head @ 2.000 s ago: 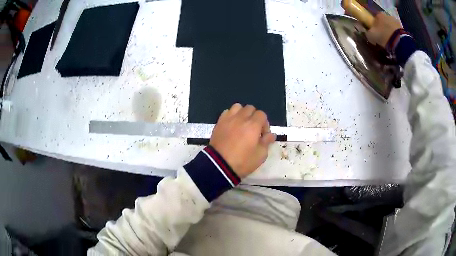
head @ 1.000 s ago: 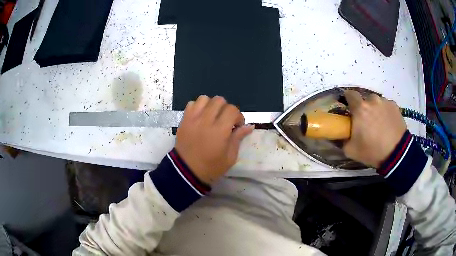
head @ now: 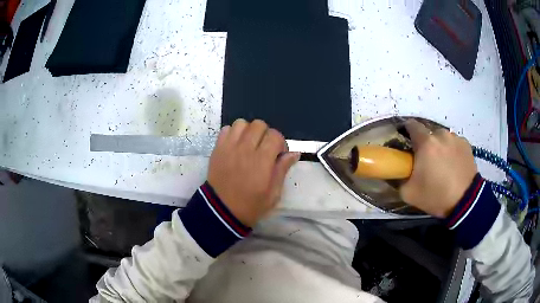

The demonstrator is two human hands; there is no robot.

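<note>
A black fabric piece (head: 287, 83) lies flat in the middle of the table. A silver-grey metal strip (head: 148, 144) lies across its near edge. A narrow black folded edge (head: 308, 157) shows along the strip's near side. My left hand (head: 248, 168) presses on the strip and the fold, its fingers bent; it hides part of both. My right hand (head: 438, 168) grips the iron (head: 382, 133) near its orange-yellow wooden handle. The iron's tip points left and touches the strip and folded edge just right of my left hand; its body covers the strip's right end.
A thick black fabric stack (head: 95, 38) and a thin black piece (head: 25, 44) lie at the far left. More black fabric (head: 266, 13) lies beyond the working piece. A dark pad (head: 451, 35) is at the far right. Blue hoses (head: 503, 165) run behind the iron.
The iron has moved from the far right onto the near edge, uncovering the dark pad, and advanced slightly left along the strip. My left hand has shifted left along the strip.
</note>
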